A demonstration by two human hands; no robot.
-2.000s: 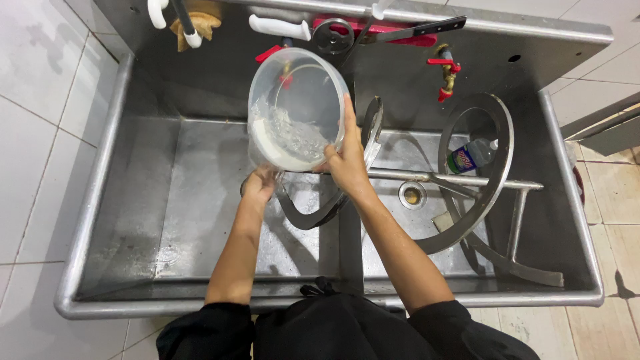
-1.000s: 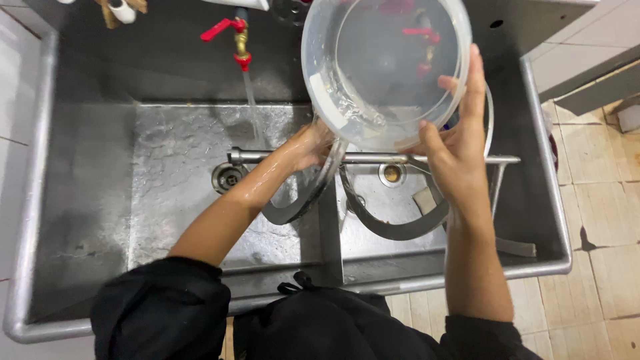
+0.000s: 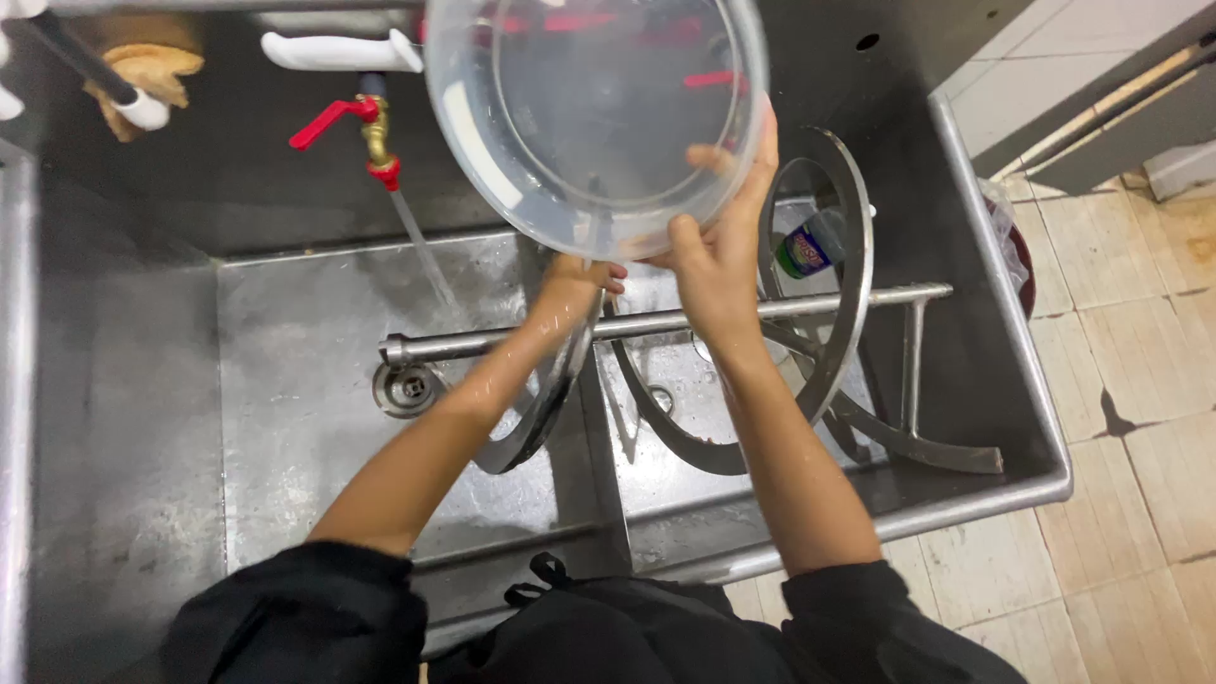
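Observation:
A translucent round plastic tub point(image 3: 608, 114) is tilted above the divider of the steel double sink point(image 3: 313, 494). My right hand point(image 3: 717, 237) grips its right side, thumb on the near rim. Under its near edge is my left hand point(image 3: 575, 285), wet and close to the spiral blade; whether it grips the tub or the blade I cannot tell. A metal spiral mixing agitator point(image 3: 855, 275) with a long shaft lies across both basins. Water runs from the brass tap with a red lever point(image 3: 375, 133) into the left basin.
A plastic bottle with a coloured label point(image 3: 809, 245) lies in the right basin. White-handled utensil point(image 3: 337, 52) and a tan cloth point(image 3: 152, 76) are at the back wall. The left basin has a drain point(image 3: 410, 388). Tiled floor point(image 3: 1121, 380) and a bin point(image 3: 1018, 247) are at the right.
The tub has moved right, from over the left basin to above the divider. White, cloudy contents seen in it two seconds before no longer show. Water from the left tap is now in sight.

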